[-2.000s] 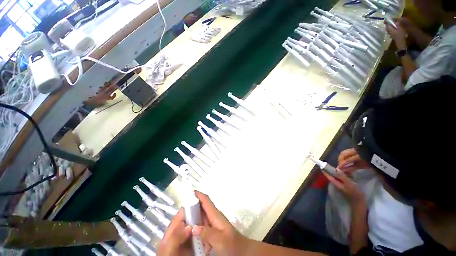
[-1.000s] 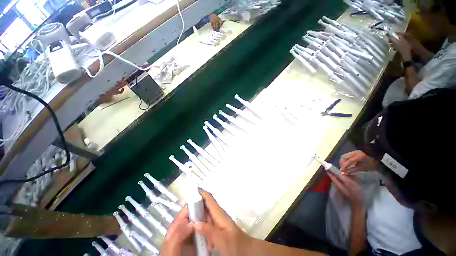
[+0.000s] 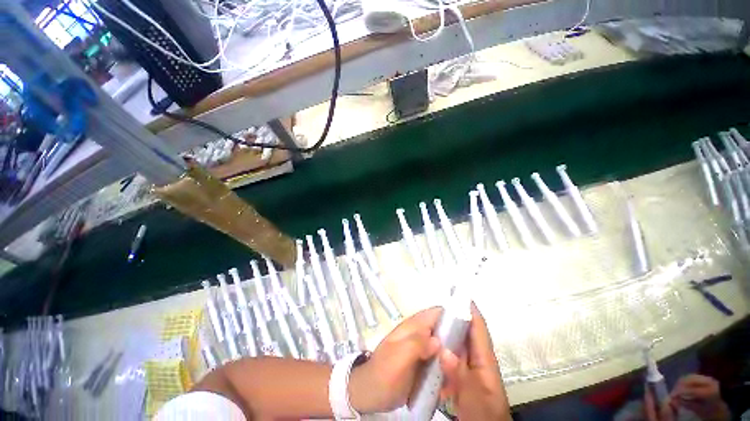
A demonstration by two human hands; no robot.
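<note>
A slim grey device unit (image 3: 448,335) with a white neck is held at the lower middle, its head pointing up and slightly right. My left hand (image 3: 400,362), with a white band at the wrist, closes around the barrel from the left. My right hand (image 3: 479,374) holds the same barrel from the right, partly cut off by the bottom edge. The lower end of the barrel is partly hidden by my fingers. Rows of similar device units (image 3: 329,284) lean on the near bench beyond my hands, heads towards the belt.
Yellow label sheets (image 3: 168,380) lie at the left. A green belt (image 3: 510,136) crosses behind the units, with one unit (image 3: 138,244) on it. A brown-wrapped post (image 3: 226,210) slants over the belt. Side cutters (image 3: 714,294) and another person's hands (image 3: 695,395) are at the right.
The view has swung left, bringing in the label sheets and my left wrist, while the neighbouring worker has mostly left the picture. Both hands still hold the device.
</note>
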